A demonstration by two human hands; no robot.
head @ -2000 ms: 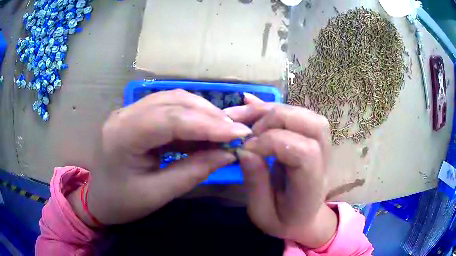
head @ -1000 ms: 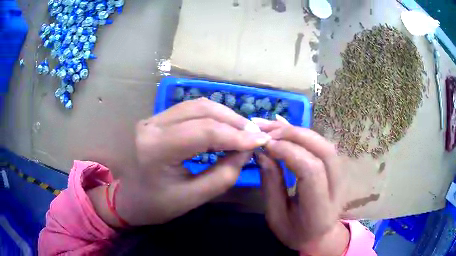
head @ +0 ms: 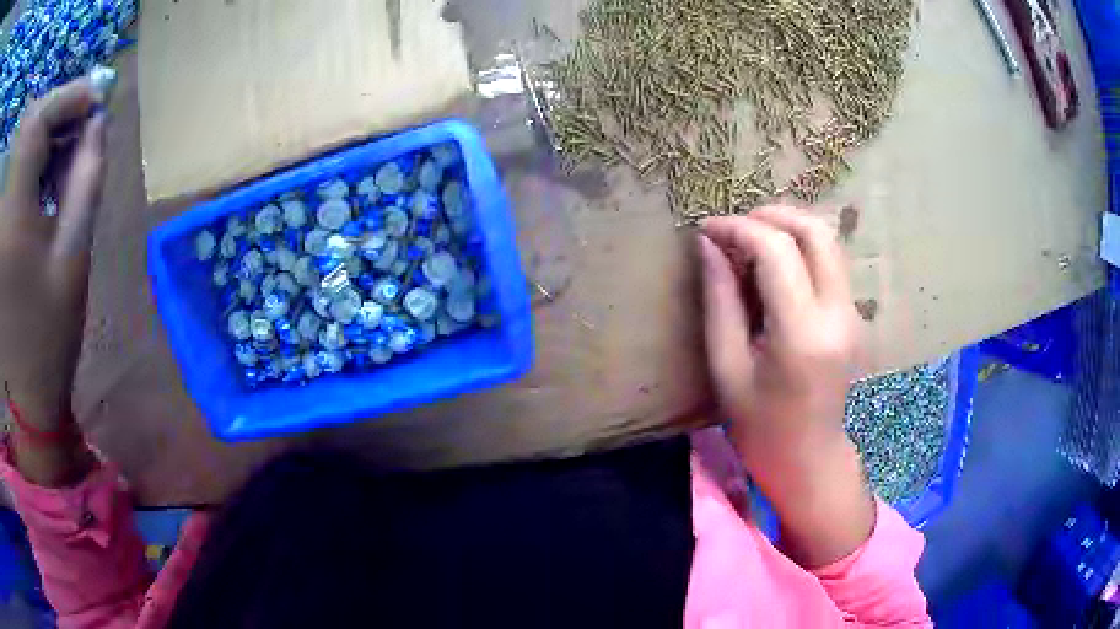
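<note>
My left hand (head: 55,203) is at the far left edge, beside the loose heap of blue-and-silver components (head: 55,49), with one component (head: 101,84) between its thumb and fingertip. My right hand (head: 780,313) is at the near edge of the heap of brass-coloured screws (head: 737,74), fingers bent down; its fingertips touch the edge of the heap, and whether they pinch a screw cannot be made out. The blue parts bin (head: 369,399) lies between my hands, full of blue-and-silver components.
A raised cardboard piece (head: 295,86) lies behind the bin, with shiny clear tape (head: 501,76) near its right edge. A dark red tool (head: 1044,62) and a thin rod (head: 997,35) lie at far right. A lower blue bin (head: 903,430) of small greenish parts stands below the bench edge.
My hands, together over the bin before, have parted: the left to the component heap, the right to the screw heap. The bin is uncovered, and the view has shifted to the right.
</note>
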